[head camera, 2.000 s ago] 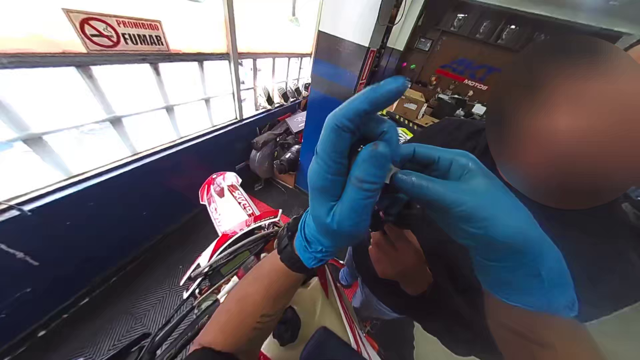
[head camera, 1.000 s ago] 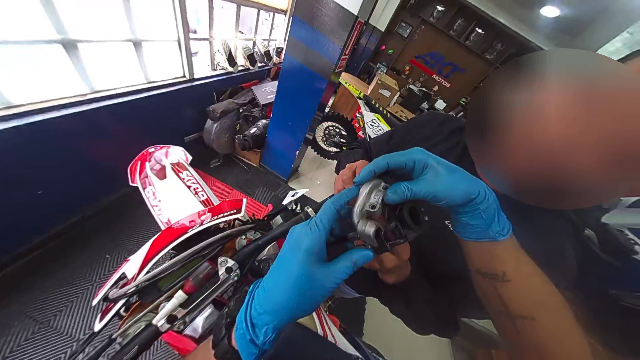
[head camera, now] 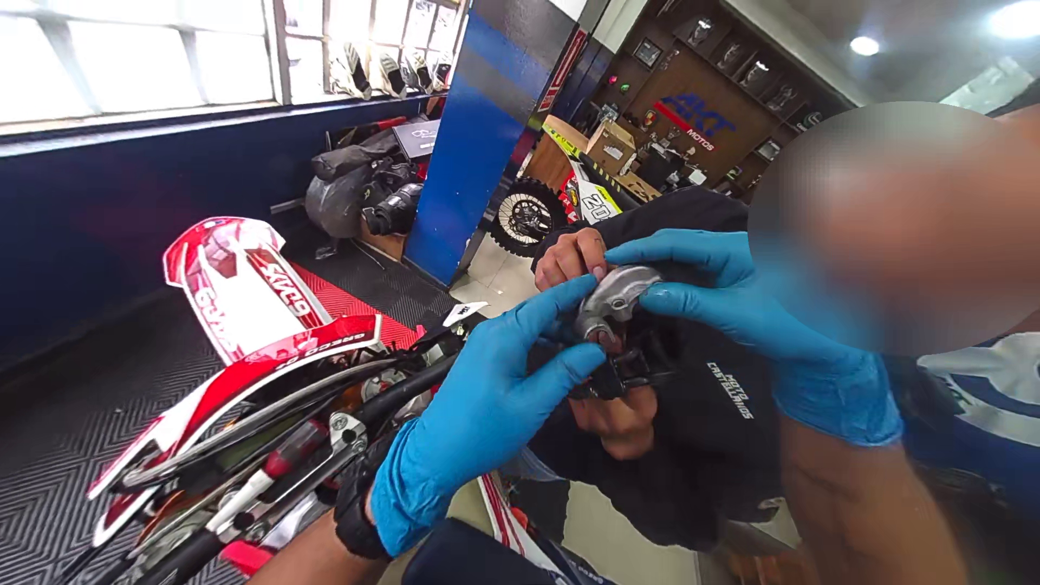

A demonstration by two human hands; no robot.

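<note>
A curved grey metal part, with a hole in it, is pinched between my two blue-gloved hands. My left hand grips its lower left end between thumb and forefinger. At the upper right, the thumb and forefinger of my right hand hold its other end. Directly below sits a black mechanical part, partly covered by the metal piece. Another person's bare hands, one above and one below, are at the parts; what they grip is partly hidden.
A red and white motorcycle fender, handlebar and cables lie at the left. The other person, in a black sweatshirt, stands close on the right. Behind are a blue pillar, another motorcycle's wheel and gear piled by the wall.
Two seconds ago my hands were raised with fingertips together; since then they have come down onto the grey metal part. Over the last second it has tilted between them. The view has shifted.
</note>
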